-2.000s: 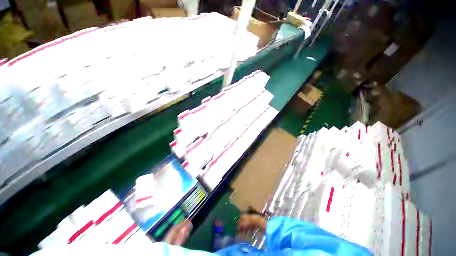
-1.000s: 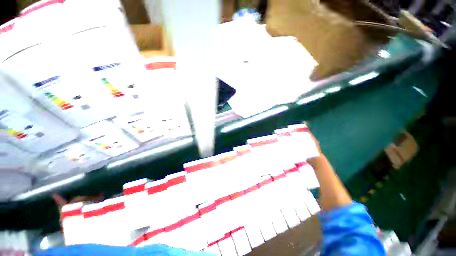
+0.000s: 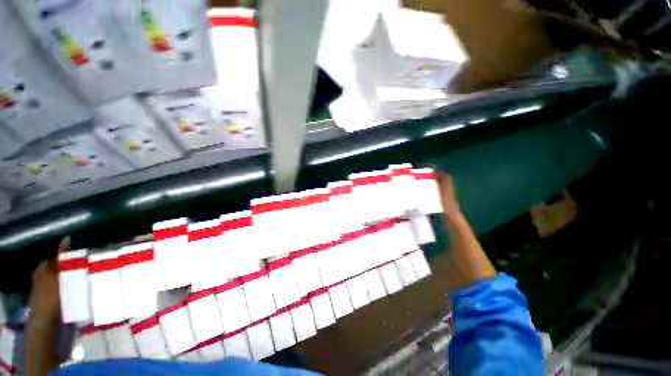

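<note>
A long row of white boxes with red bands (image 3: 294, 224) stretches across the middle of the view. My left hand (image 3: 45, 294) is at its left end and my right hand (image 3: 446, 197) is around its right end, pressing the row between them. Most of both hands' fingers are hidden behind the end boxes. More rows of the same boxes (image 3: 235, 305) show just below and in front of it, with a dark gap near the left. I cannot tell whether the held row rests on them or hangs just above.
Behind a metal rail (image 3: 199, 185) stand white boxes with rainbow labels (image 3: 132, 136). A pale upright post (image 3: 288, 95) rises behind the row. An open brown carton (image 3: 508, 44) is at the back right. The green bench surface (image 3: 515, 158) extends right. A small brown carton (image 3: 553, 213) is lower right.
Two seconds ago my hands were near the scale; a second ago they were at the row's ends. Since then the row and both hands have shifted slightly left and up in view.
</note>
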